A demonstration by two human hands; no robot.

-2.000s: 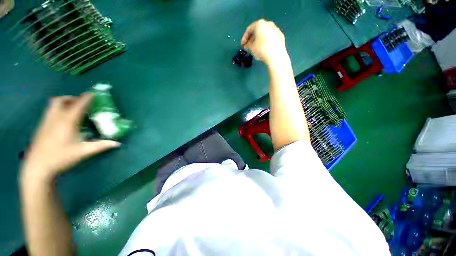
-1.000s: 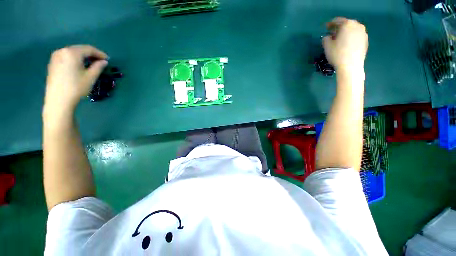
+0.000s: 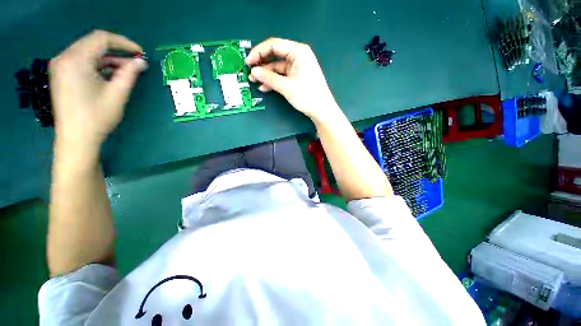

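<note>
A green circuit board panel (image 3: pixel 206 114) lies flat on the dark green mat, with two matching boards side by side, each with a round green area and a white block. My left hand (image 3: pixel 99 86) is left of the panel, finger and thumb pinched on a small dark component (image 3: pixel 138 56) with a reddish glint. My right hand (image 3: pixel 286 73) is at the panel's right edge, fingertips together beside the right round area; whether it holds something is hidden. A larger black component pile (image 3: pixel 33 92) lies at left, partly behind my left hand. A smaller pile (image 3: pixel 380 51) lies at right.
A blue crate of upright boards (image 3: pixel 434 202) and red stools (image 3: pixel 471 119) stand beyond the bench's near edge. Another blue crate (image 3: pixel 521 130) is farther right. Stacked boards (image 3: pixel 513 41) and clear plastic wrap lie at the bench's right end. White boxes (image 3: pixel 519 270) sit lower right.
The view has shifted. Both hands have moved from the component piles towards the panel, my right hand now at its right edge. Two seconds ago my left hand was at a blurred panel.
</note>
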